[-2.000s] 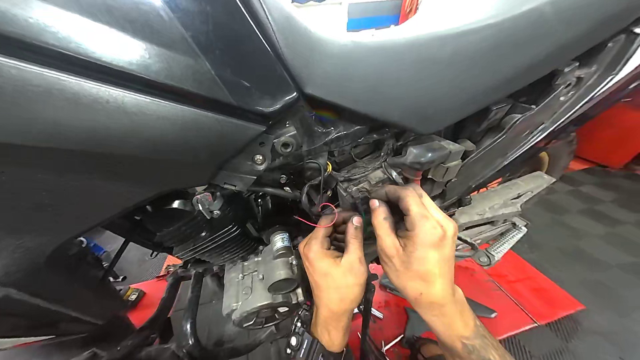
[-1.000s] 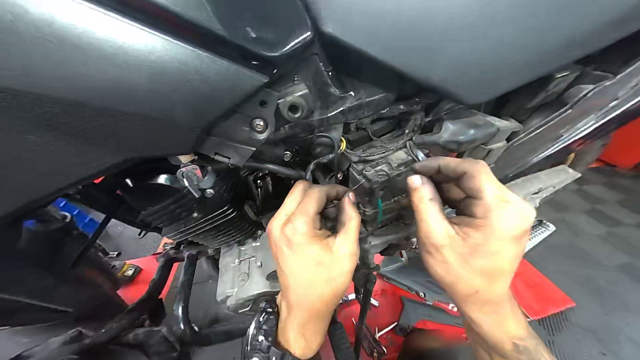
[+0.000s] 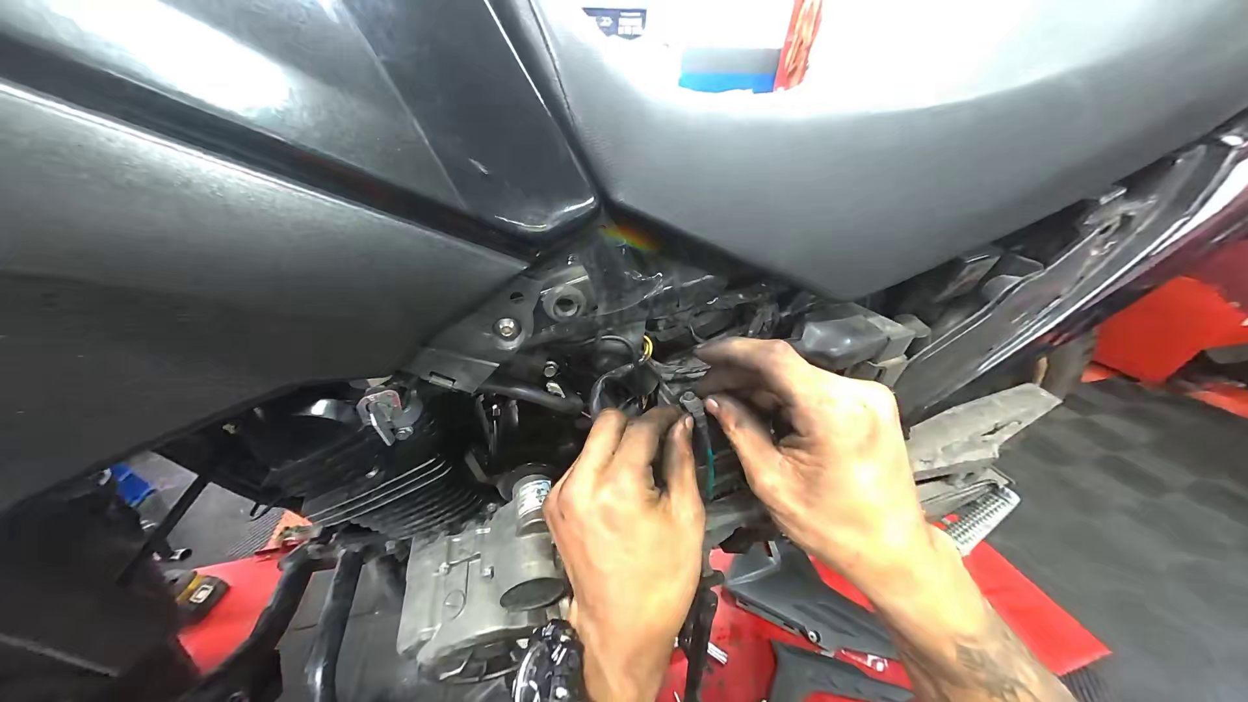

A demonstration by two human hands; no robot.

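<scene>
My left hand [image 3: 634, 497], with a watch [image 3: 548, 665] on its wrist, is at the wiring under the motorcycle seat [image 3: 858, 185]. Its fingers are curled; what lies between them is hidden. Just to the right, my right hand [image 3: 829, 448] has its thumb and index finger near a small dark connector [image 3: 692, 403], which stands between the two hands. Whether either hand grips it cannot be told. A green wire [image 3: 710, 468] hangs below the connector. A yellow ring of wire or tape [image 3: 647, 348] shows on the harness above my left hand.
The finned engine cylinder [image 3: 390, 492] and metal engine case [image 3: 478, 585] lie left of my hands. Black body panels [image 3: 809, 595] rest on a red surface below. A footpeg [image 3: 980, 517] juts out at the right. A power tool or battery [image 3: 198, 593] is at lower left.
My right hand has moved left, close to my left hand. Two seconds ago a thin red wire looped by my left hand; it is not visible now.
</scene>
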